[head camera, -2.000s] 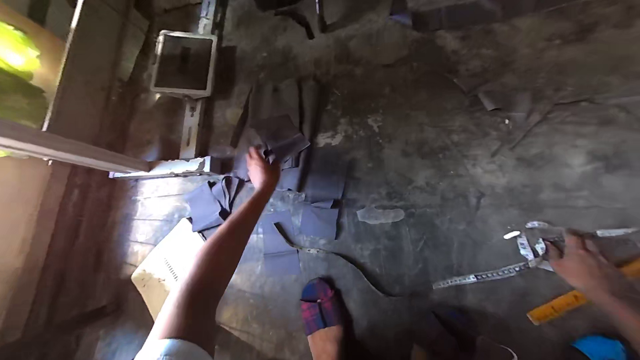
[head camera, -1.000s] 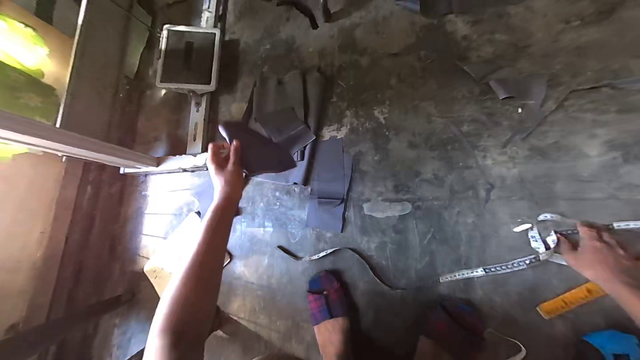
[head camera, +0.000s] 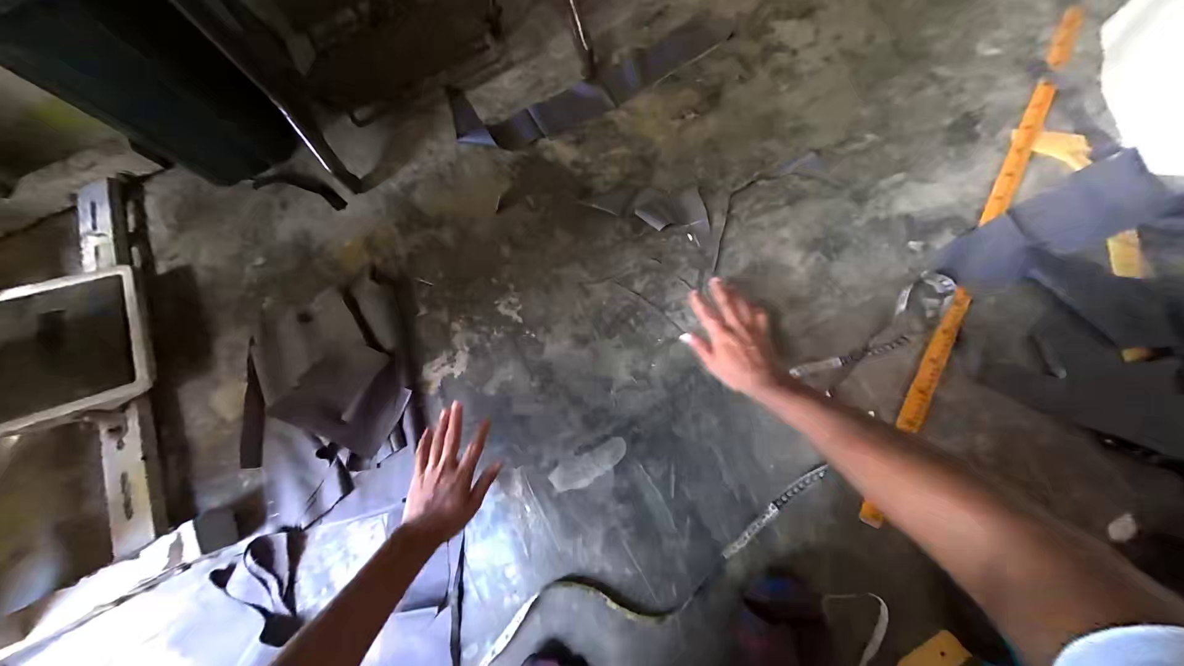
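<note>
My left hand (head camera: 446, 481) has its fingers spread over the floor, just right of a pile of dark fabric pieces (head camera: 338, 393). Nothing is in it. My right hand (head camera: 735, 338), also empty with spread fingers, is over the bare concrete (head camera: 573, 361) near the middle; a small white thing shows at its thumb tip. A tape measure (head camera: 777, 509) winds across the floor below, and part of a tape (head camera: 869, 351) lies right of my right hand. An orange ruler (head camera: 934, 361) lies slanted beyond it.
Grey fabric (head camera: 1064, 217) is spread at the right, partly over the ruler. A long fabric strip (head camera: 573, 106) and small scraps (head camera: 661, 208) lie farther up. A light metal frame (head camera: 139, 342) stands at the left edge, with a dark object (head camera: 157, 92) above it.
My left hand has let go of the dark fabric piece. My right hand has left the tape measure. The view has shifted, showing more floor at the right.
</note>
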